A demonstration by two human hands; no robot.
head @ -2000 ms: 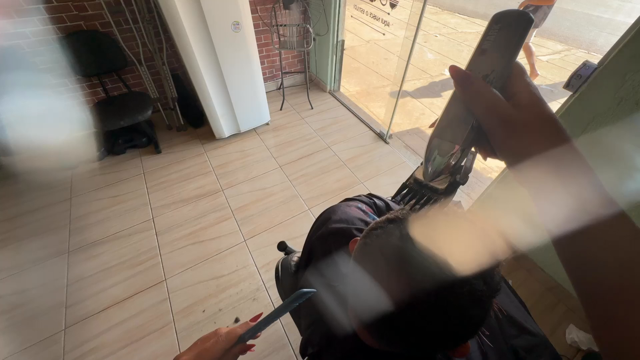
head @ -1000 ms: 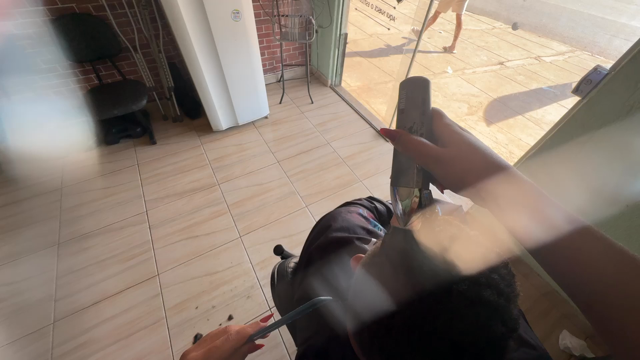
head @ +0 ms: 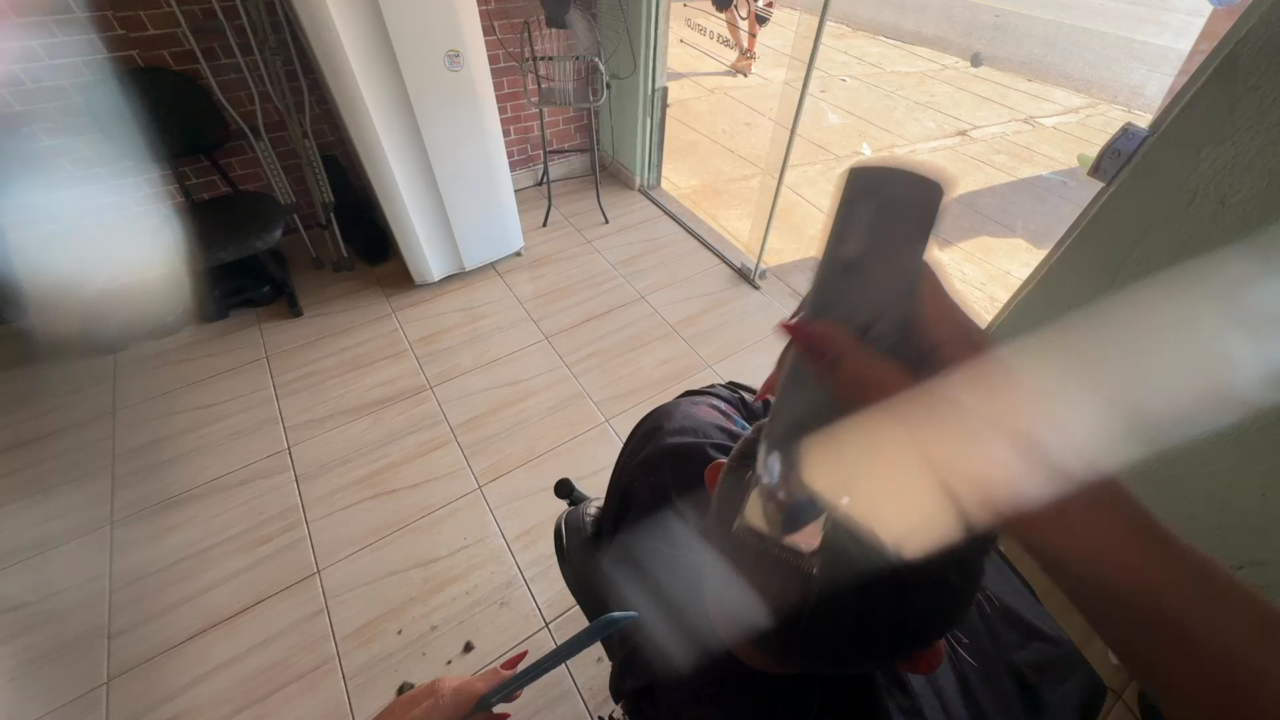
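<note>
My right hand (head: 880, 350) is closed around a dark hair clipper (head: 868, 260); the clipper's head end is down at the dark hair of a seated person (head: 880, 610). A pale blurred reflection hides part of that hair and of my wrist. At the bottom edge, my left hand (head: 455, 695) holds a blue-grey comb (head: 570, 650) by one end, apart from the head, with its free end pointing up and right. A dark cape (head: 650, 460) covers the seated person's shoulders and body.
The seated person's chair shows a black armrest (head: 575, 540). Cut hair lies on the tiled floor (head: 400, 430). Farther off stand a black chair (head: 235, 220), crutches (head: 300, 150), a white appliance or cabinet (head: 440, 150), a metal stool (head: 565, 85) and a glass door (head: 790, 130). A green wall (head: 1180, 230) borders the right.
Two seconds ago the clipper was higher, beyond the head, with a comb guard visible at its tip; now its head end is lower, over the hair. The walker outside has moved left.
</note>
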